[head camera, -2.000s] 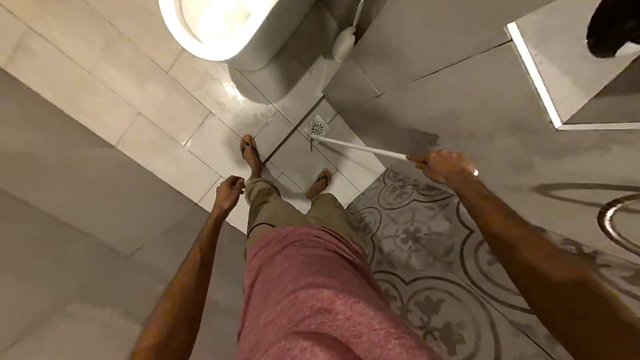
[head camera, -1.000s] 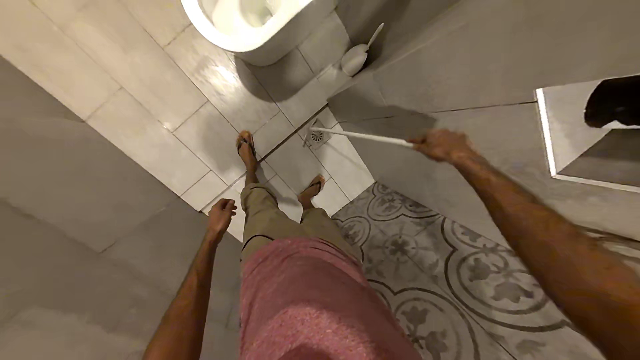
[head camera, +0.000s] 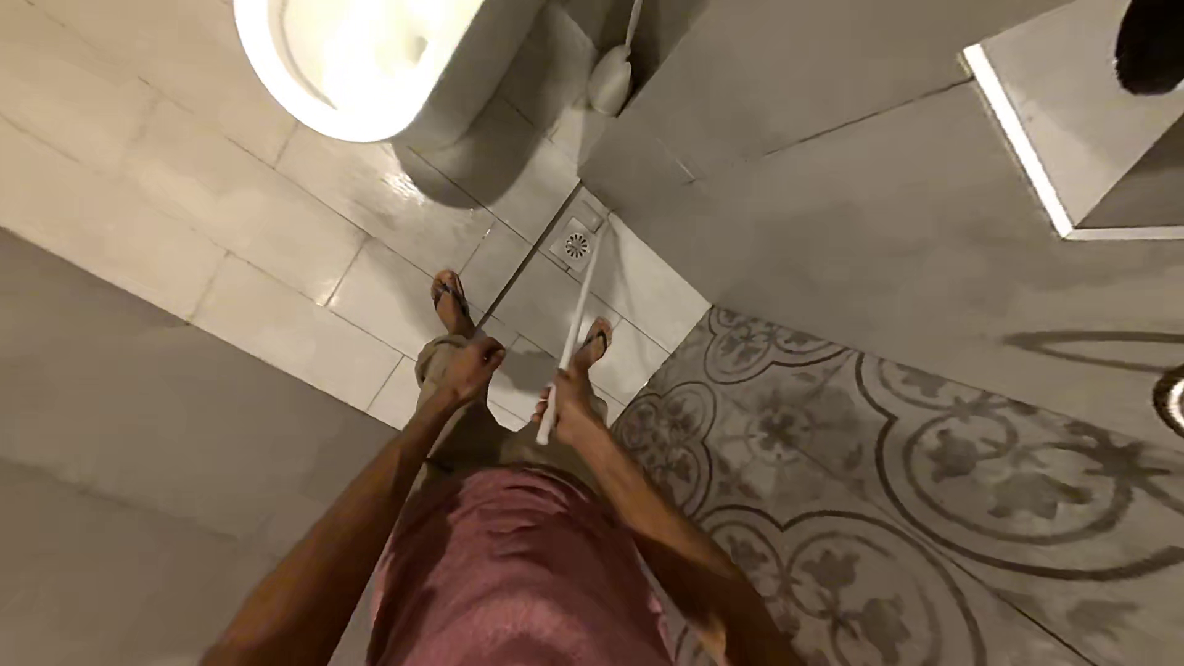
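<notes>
My right hand (head camera: 569, 402) grips a white pole (head camera: 578, 319) near its near end, in front of my body. The pole slants forward over the tiles, and its far end is beside a square floor drain (head camera: 575, 244) with a round slotted grate. What is at that far end is too small to tell. My left hand (head camera: 474, 368) hangs over my left leg, fingers curled, with nothing clearly seen in it. Both feet, in flip-flops, stand on the tiled floor (head camera: 532, 296), one on each side of a dark seam.
A white toilet bowl (head camera: 356, 69) stands at the top left. Beside it, by the wall, is a white toilet brush holder (head camera: 610, 81). A recessed wall niche (head camera: 1073, 102) holds a dark object at the upper right. Patterned tiles (head camera: 786, 425) lie right of my feet, and a metal ring (head camera: 1173, 400) is at the right edge.
My right hand has come in from the right, close to my body, still holding the pole, which now points forward rather than sideways. My left hand has moved inward toward it.
</notes>
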